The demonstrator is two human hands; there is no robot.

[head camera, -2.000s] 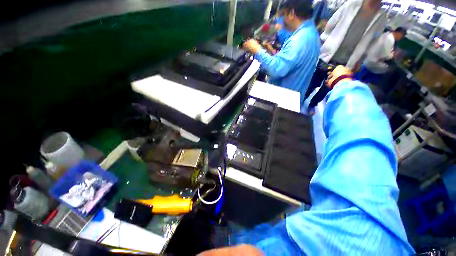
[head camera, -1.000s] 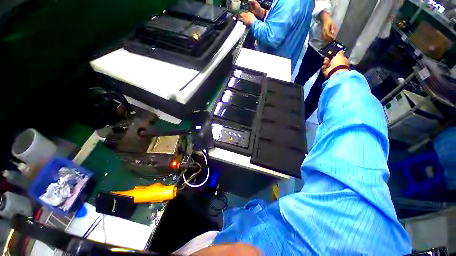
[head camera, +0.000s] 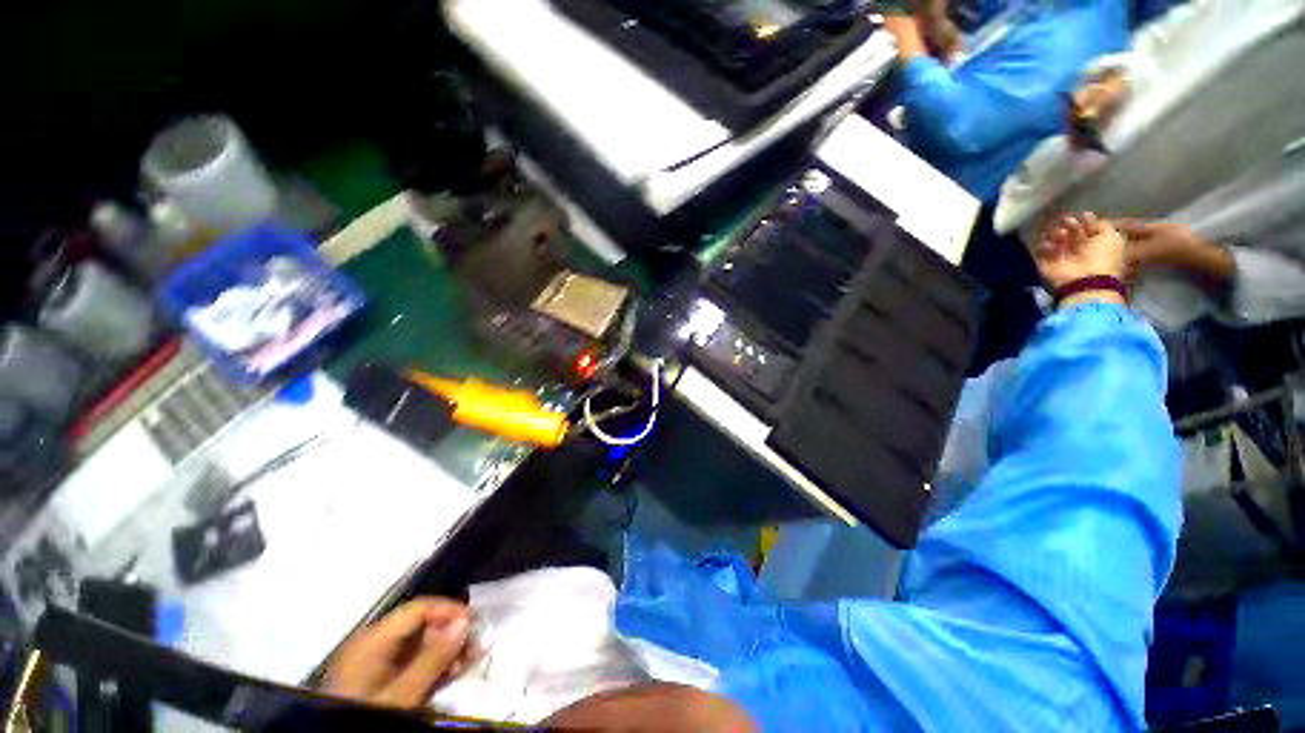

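Observation:
My right hand [head camera: 1085, 251] is at the end of my outstretched blue sleeve at upper right, beside another person's hand. Its fingers are small and blurred; I cannot tell whether it holds anything. My left hand [head camera: 404, 652] is low in the picture over the front edge of the bench, with bent fingers; nothing is clearly seen in it. A small black part [head camera: 218, 541] lies on the white sheet [head camera: 336, 523]. A black slab [head camera: 398, 404] lies beside the yellow-orange screwdriver [head camera: 508, 413].
A blue bin [head camera: 265, 304] holds whitish bits. Black trays [head camera: 773, 308] lie at centre right, in front of a stacked white-and-black pile [head camera: 616, 108]. White bottles [head camera: 208, 172] stand at back left. A device shows a red light [head camera: 585, 364]. Two people are at upper right.
The dark piece between my right hand and the other person's hand no longer shows clearly. My left hand has come into view. The view has shifted, showing more of the white sheet.

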